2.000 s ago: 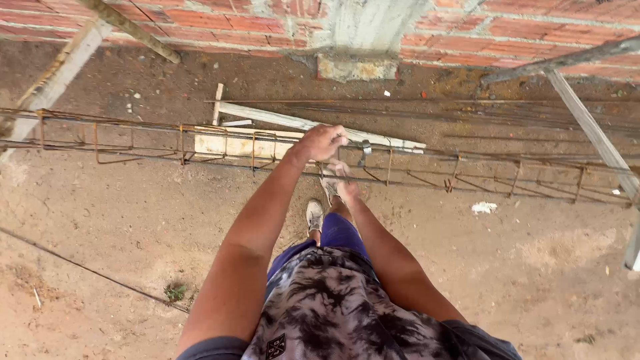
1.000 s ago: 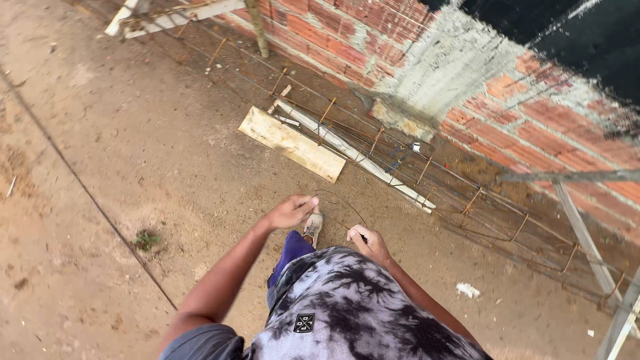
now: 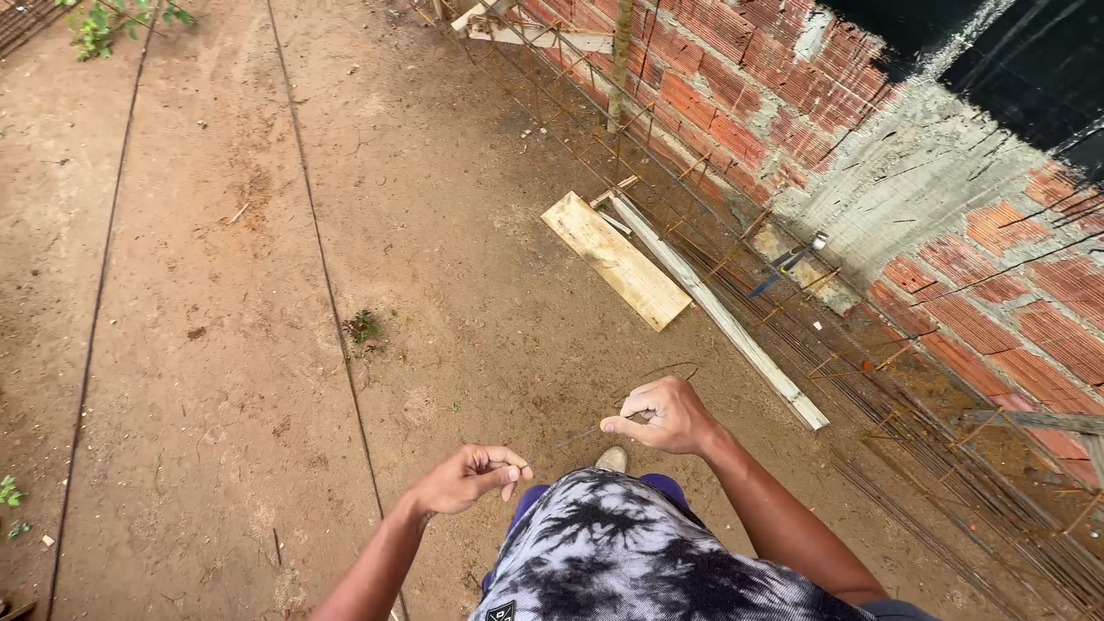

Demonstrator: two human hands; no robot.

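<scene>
A thin piece of wire [image 3: 576,437] stretches between my two hands in front of my body. My left hand [image 3: 476,477] pinches one end between thumb and fingertips, lower and to the left. My right hand [image 3: 660,416] is closed around the other part, and a loop of the wire curves out above its knuckles. Beyond my right hand, to the upper right, a long rebar cage with rusty stirrups [image 3: 729,259] runs diagonally along the wall. A tool with dark blue handles [image 3: 776,269], its type unclear, rests at the cage.
A flat wooden board [image 3: 617,259] and a long wooden batten [image 3: 720,310] lie on the dirt ground below the cage. Behind stands a red brick wall [image 3: 724,95] with a wooden post [image 3: 619,65]. Long thin bars [image 3: 315,233] cross the ground at left.
Two seconds ago both my hands were at the rebar cage; now they are away from it, nearer my body, with wire between them. The view has turned strongly.
</scene>
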